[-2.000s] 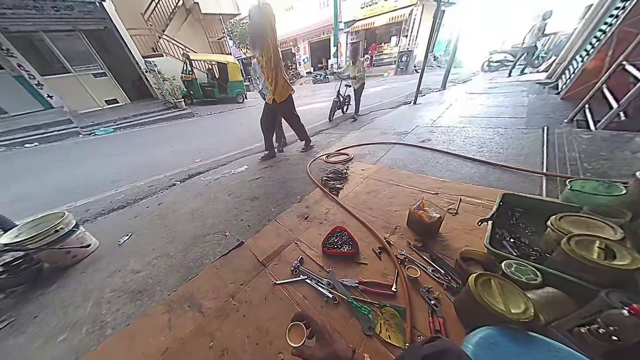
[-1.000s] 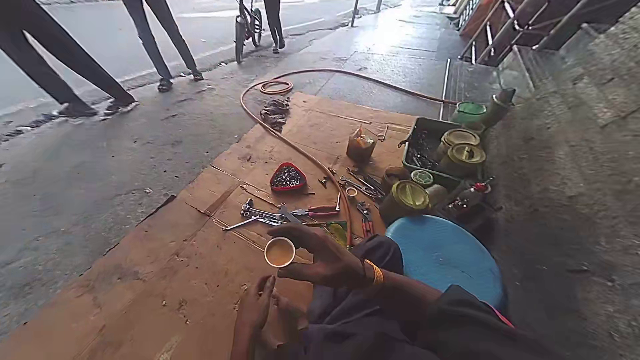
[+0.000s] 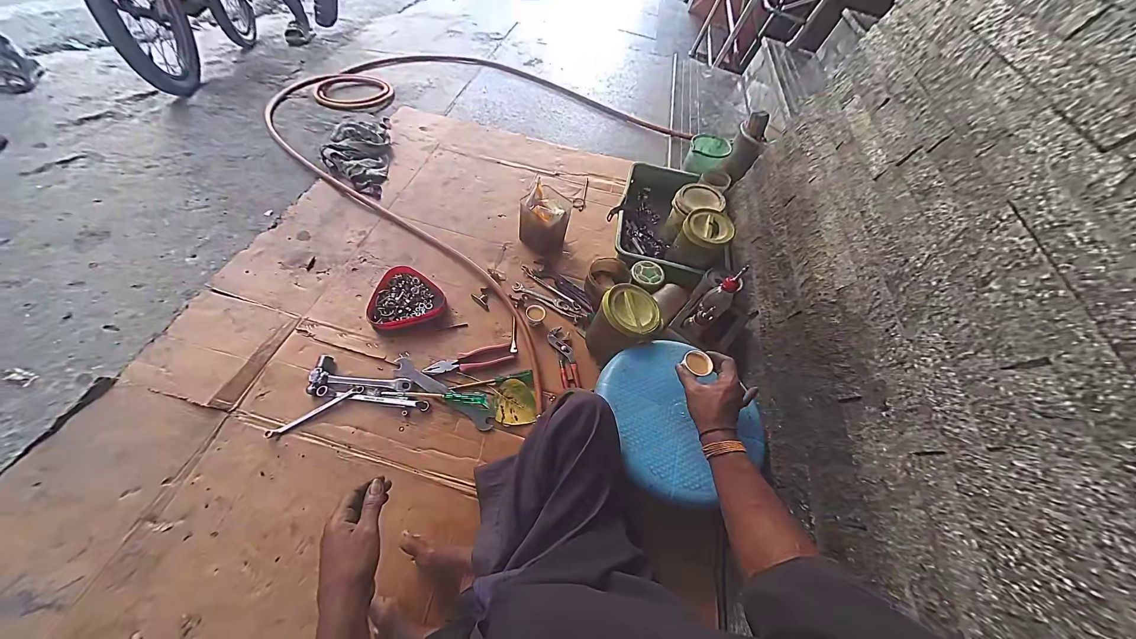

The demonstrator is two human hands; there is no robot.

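Over the blue plastic stool (image 3: 657, 435), my right hand (image 3: 714, 395) grips a small cup of tea-coloured drink (image 3: 698, 363) by its sides; whether the cup touches the seat I cannot tell. My left hand (image 3: 351, 532) is raised, empty, above the cardboard sheet (image 3: 133, 506), its thumb and fingers pointing up. Ahead of it lie wrenches (image 3: 364, 390), red-handled pliers (image 3: 475, 359), a green-handled screwdriver (image 3: 453, 398) and a yellow-green leaf (image 3: 516, 402). A red tray (image 3: 407, 323) holds small metal parts.
An orange-brown hose (image 3: 399, 222) curves across the cardboard beside a dark rag (image 3: 358, 155). Lidded tubs (image 3: 630, 311), a green crate (image 3: 628, 200) of metal parts and a bottle with a red cap (image 3: 713, 302) stand along the rough stone wall (image 3: 958, 266). A bicycle wheel (image 3: 160, 44) shows at upper left.
My right hand has carried the cup from above the cardboard to over the blue stool on the right. My left hand has come apart from it. The view has turned downward and right.
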